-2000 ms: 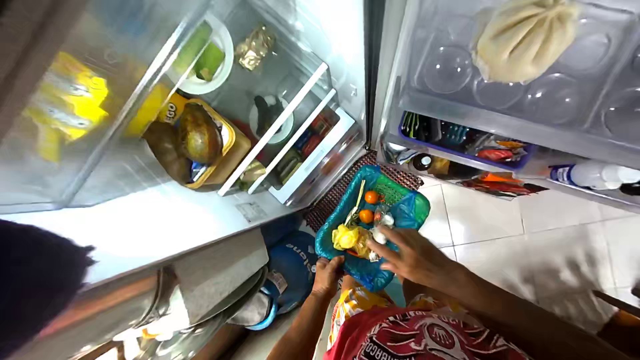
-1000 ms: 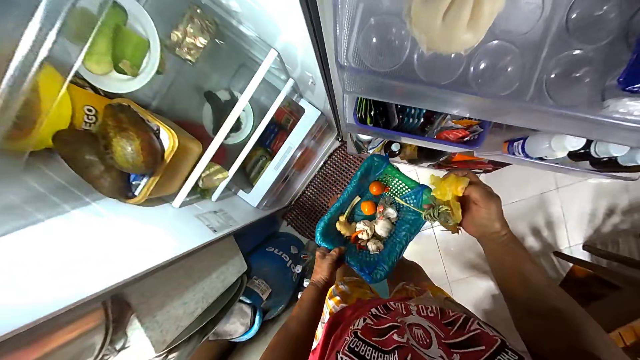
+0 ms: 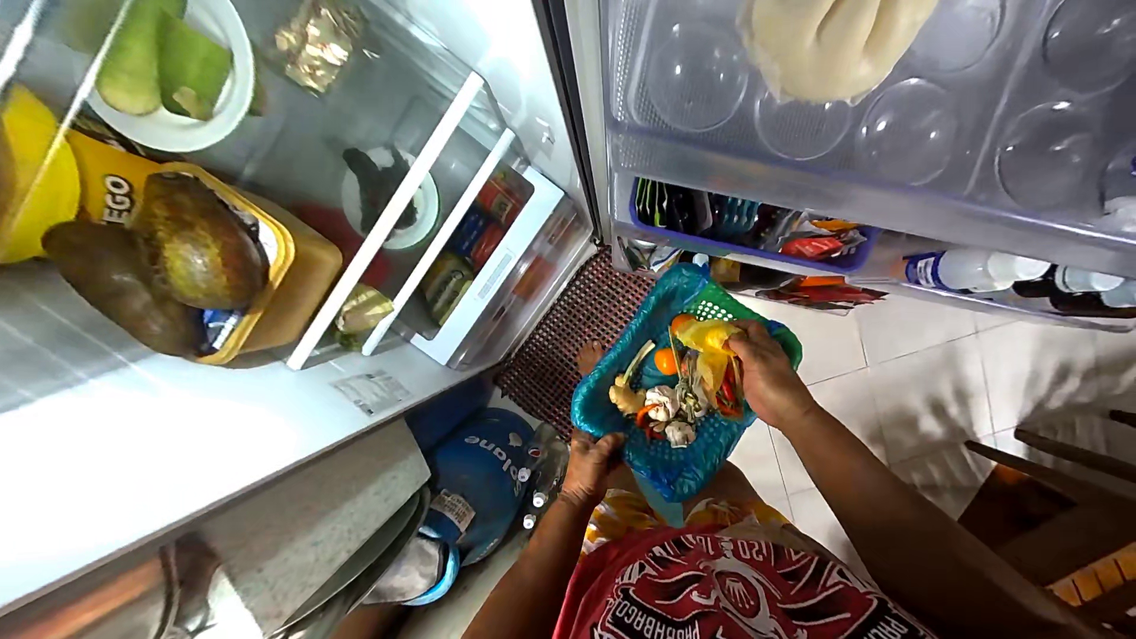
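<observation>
My left hand point(image 3: 592, 463) grips the near-left edge of a green plastic basket lined with a blue plastic bag point(image 3: 688, 475). My right hand point(image 3: 770, 373) holds a yellow plastic bag point(image 3: 710, 344) over the basket's right side, with red chillies point(image 3: 730, 388) showing beside it. Inside the basket lie garlic bulbs point(image 3: 662, 402), a ginger root point(image 3: 625, 397) and an orange tomato point(image 3: 666, 361). Another orange tomato point(image 3: 682, 323) is partly hidden by the yellow bag.
At the left stands an open fridge with avocados point(image 3: 200, 240) on a yellow tub point(image 3: 297, 284). Its door point(image 3: 799, 186) is at the right, with a purple tray point(image 3: 754, 238) and bottles point(image 3: 972, 269). A blue gas cylinder point(image 3: 479, 470) is below; wooden furniture point(image 3: 1038, 515) stands lower right.
My right hand first reached into the basket, then held the yellow bag out to its right. Now that hand and bag are back over the basket. My left hand stays on its edge.
</observation>
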